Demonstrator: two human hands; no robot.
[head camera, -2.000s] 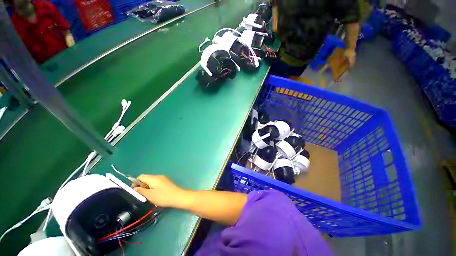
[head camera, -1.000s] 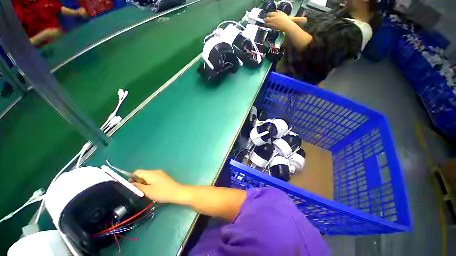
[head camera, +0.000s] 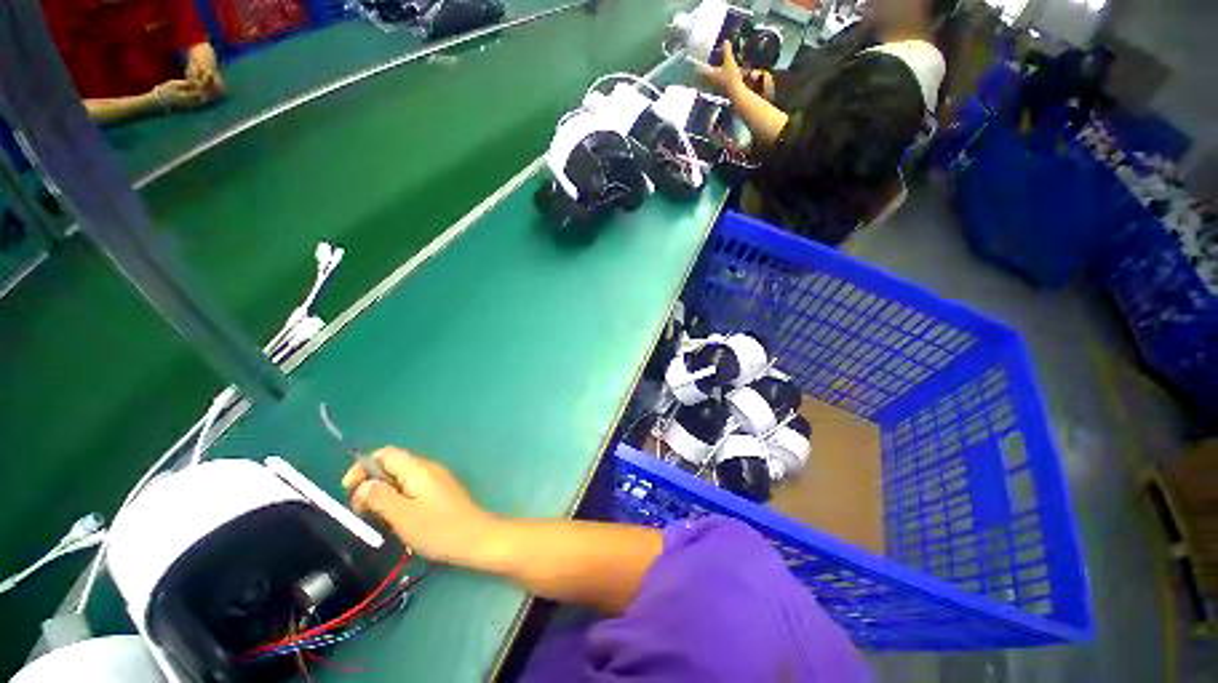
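Observation:
A camera housing (head camera: 221, 547) with a white rounded shell and an open black cavity lies at the lower left of the bench. Red and dark wire leads (head camera: 350, 616) and a small silver cylinder (head camera: 317, 584) show in the cavity. A white antenna (head camera: 323, 500) stands along its right side. My right hand (head camera: 412, 504) is just right of the antenna, closed on slim tweezers (head camera: 333, 423) whose curved end points up and left. Part of another white shell (head camera: 94, 662) shows at the bottom left edge. My left hand is not in view.
A blue plastic crate (head camera: 855, 534) with camera units (head camera: 739, 400) is below the bench edge. More units (head camera: 597, 160) stand farther along the green bench (head camera: 481, 347). White pigtail cables (head camera: 297, 327) lie beside the belt. A metal post (head camera: 160, 267) crosses the left. Another worker's hand (head camera: 735, 83) touches units.
My right hand has lifted slightly off the antenna, and the tweezers have shifted with it. The other worker has leaned to the bench and reached the far units.

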